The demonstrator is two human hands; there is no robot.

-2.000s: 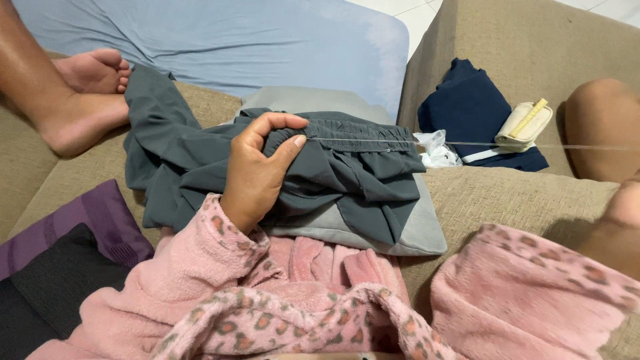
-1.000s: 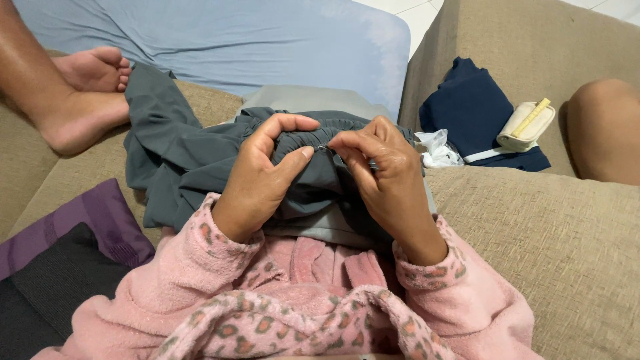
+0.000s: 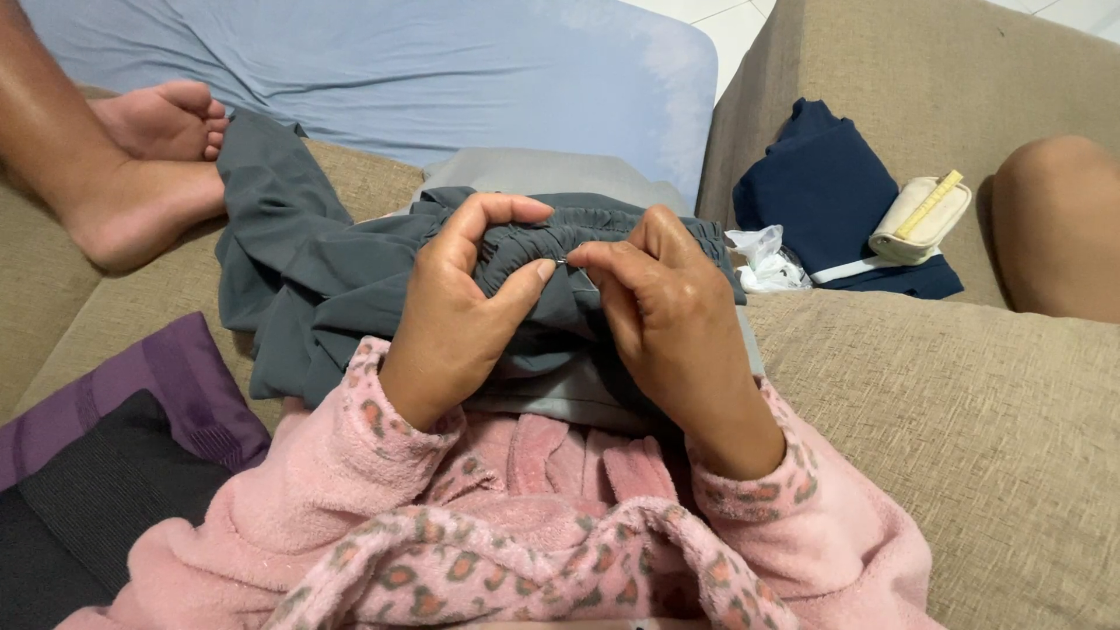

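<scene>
A dark grey-green garment (image 3: 324, 289) with a gathered elastic waistband (image 3: 595, 219) lies across my lap, over a light grey cushion (image 3: 551, 171). My left hand (image 3: 464, 297) grips the gathered band between thumb and fingers. Beside the left thumb tip, my right hand (image 3: 669, 306) pinches a small, thin metal needle (image 3: 561, 261) at the band. The needle's far end is hidden by the fingers. In this view the thread is too fine to follow.
Another person's feet (image 3: 157, 175) rest at the left, and a bare knee (image 3: 1059, 227) shows at the right. Navy cloth (image 3: 814, 184), a cream pouch (image 3: 949, 223) with a yellow measuring tape and a white plastic bag (image 3: 768, 262) lie on the right. Purple fabric (image 3: 184, 376) lies lower left.
Two seconds ago my right hand was far out to the right with a thread stretched from the waistband. It came back to the band, where it stays beside my left hand.
</scene>
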